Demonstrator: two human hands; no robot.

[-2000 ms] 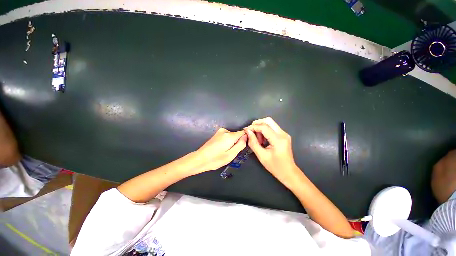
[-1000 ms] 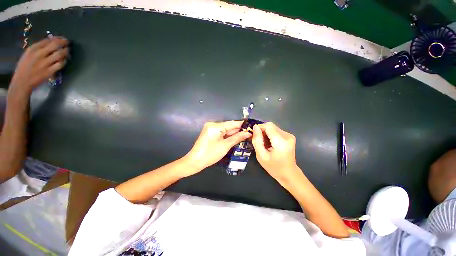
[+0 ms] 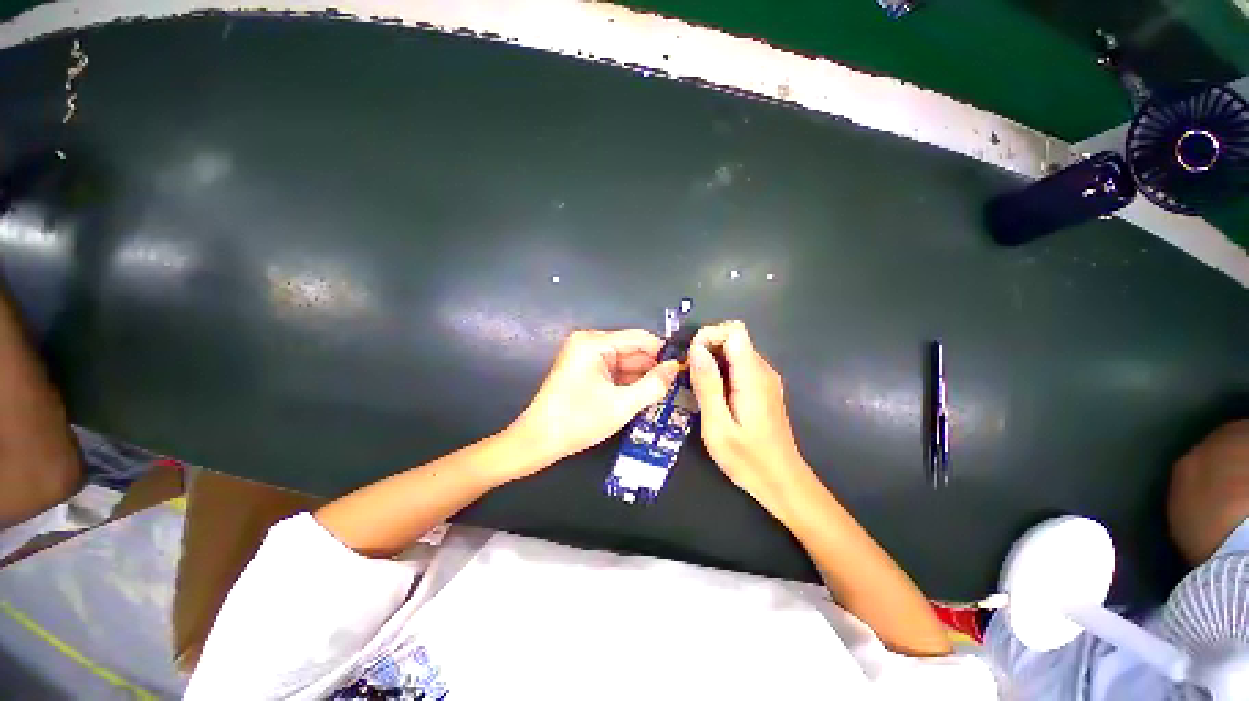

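Observation:
A blue circuit board (image 3: 644, 459) with white and silver blocks lies at a slant on the dark green bench, its lower end towards me. My left hand (image 3: 592, 390) grips the board's upper part from the left, thumb and fingers at a small black and orange piece. My right hand (image 3: 740, 397) pinches at the same piece from the right; its fingertips hide what they hold. The board's small white top end (image 3: 673, 322) shows beyond my fingers. Tiny white specks (image 3: 556, 279) lie on the bench beyond my hands.
Dark tweezers (image 3: 940, 414) lie at right. A dark handheld fan (image 3: 1062, 201) rests by the white rail (image 3: 822, 88). A white desk fan (image 3: 1057, 582) stands at lower right. Neighbouring people's arms show at both edges. A cardboard box (image 3: 226, 555) is below the bench at left. Pale bits (image 3: 74, 82) lie at far left.
The board between my hands now shows more openly, its lower end turned slightly left. The neighbour's hand at left has withdrawn, and the board there is gone. The conveyor board has moved left.

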